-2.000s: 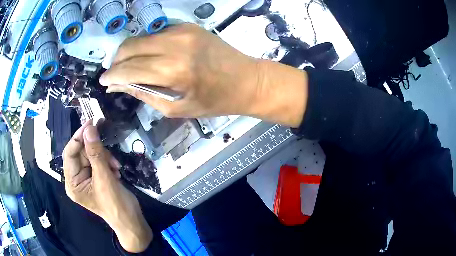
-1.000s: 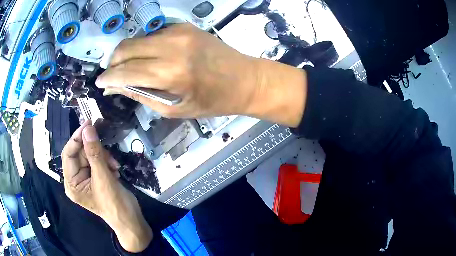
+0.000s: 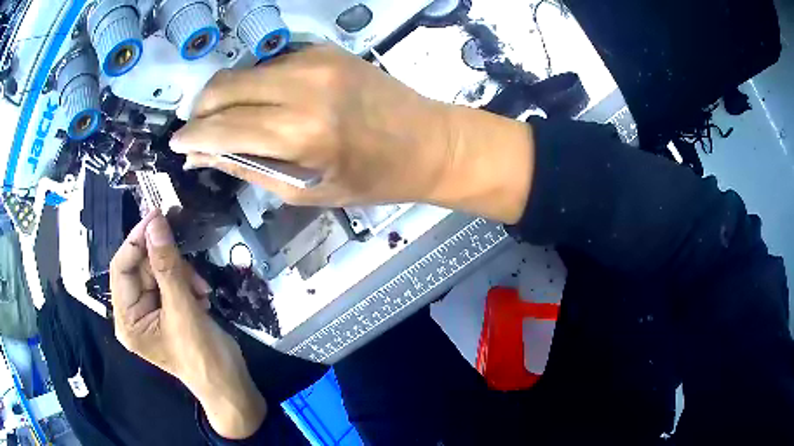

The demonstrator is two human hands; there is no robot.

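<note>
My right hand (image 3: 318, 126) is closed around slim silver tweezers (image 3: 270, 169), held like a pen over the open mechanism of a white sewing machine. Their tips are hidden behind my fingers. My left hand (image 3: 178, 305) is palm up below, with thumb and fingertip pinched together at the lower end of the small slotted silver presser foot (image 3: 155, 192). I cannot tell whether the fingertips hold thread or touch the foot. Small metal parts with dark lint (image 3: 131, 148) lie just above and left of the foot.
Grey tension dials with blue rings (image 3: 122, 54) stand close above my right hand. A white cover edge with a ruler scale (image 3: 409, 283) runs along the lap side. Dark lint clumps (image 3: 248, 300) lie near my left wrist. A red stool (image 3: 501, 348) is below.
Both hands stay nearly in place. The tweezers' rear end has tilted slightly in my right hand. The view has shifted a little.
</note>
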